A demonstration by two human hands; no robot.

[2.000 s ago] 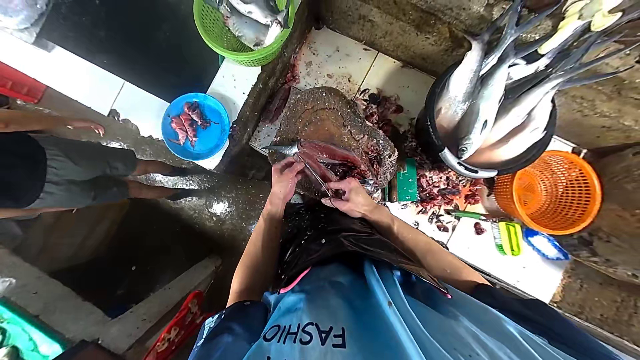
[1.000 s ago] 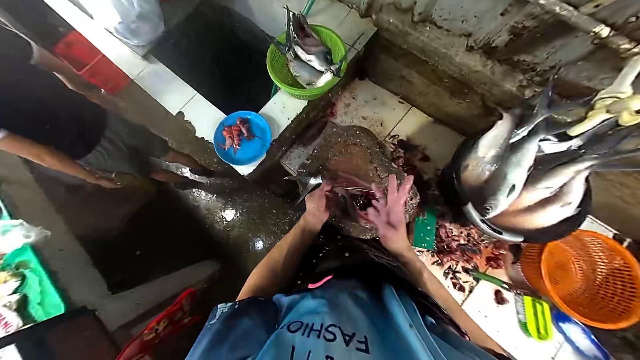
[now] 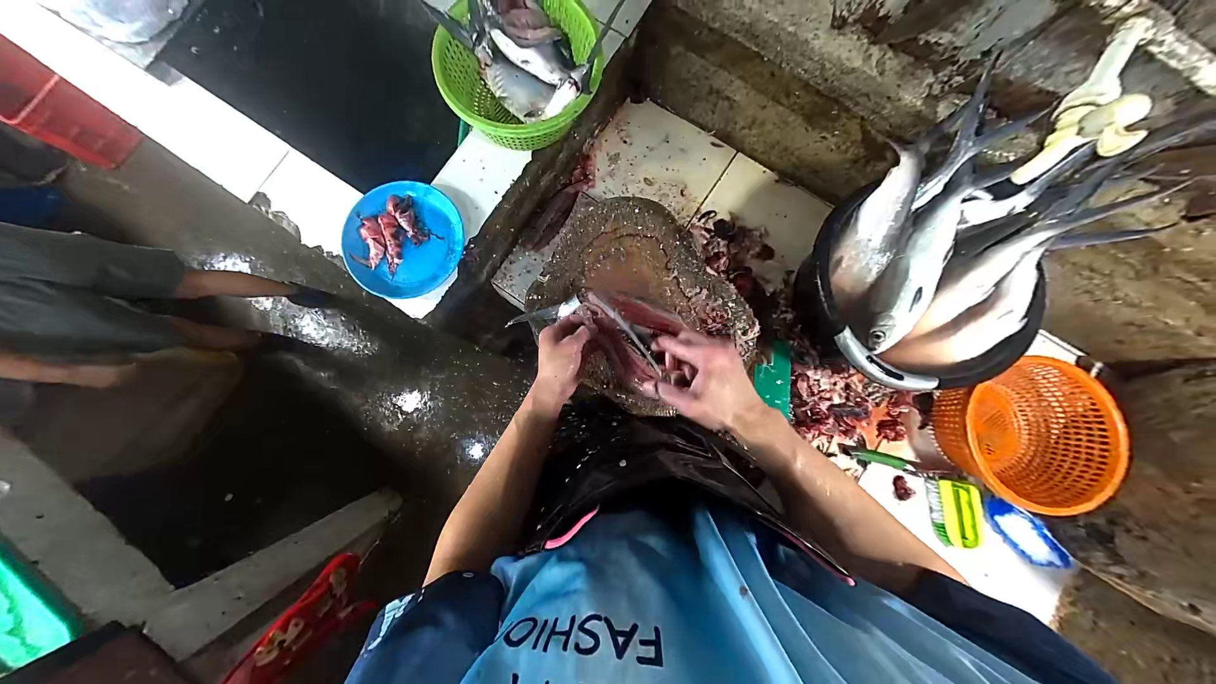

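A split-open fish (image 3: 617, 347) with red flesh lies across the near part of a round, worn chopping block (image 3: 627, 247). Its tail points left, past my left hand (image 3: 562, 356), whose fingers are closed on the fish near the tail end. My right hand (image 3: 708, 375) is at the other end, fingers bent over the flesh; motion blurs it, and whether it grips the fish is unclear. Between the hands a thin pale strip or edge runs slantwise over the fish; I cannot tell what it is. Red scraps (image 3: 736, 252) lie along the block's right side.
Whole fish (image 3: 936, 256) fill a black bucket (image 3: 845, 351) at right, near an orange basket (image 3: 1107, 456), a green-handled knife (image 3: 879, 458) and a yellow-green brush (image 3: 961, 513). A green basket (image 3: 518, 133) holds fish; a blue plate (image 3: 366, 275) holds red pieces. Another person's legs (image 3: 104, 294) are at left.
My right hand, raised with fingers spread over the fish one second ago, is now lower with its fingers bent at the flesh. The other person's legs have shifted in view.
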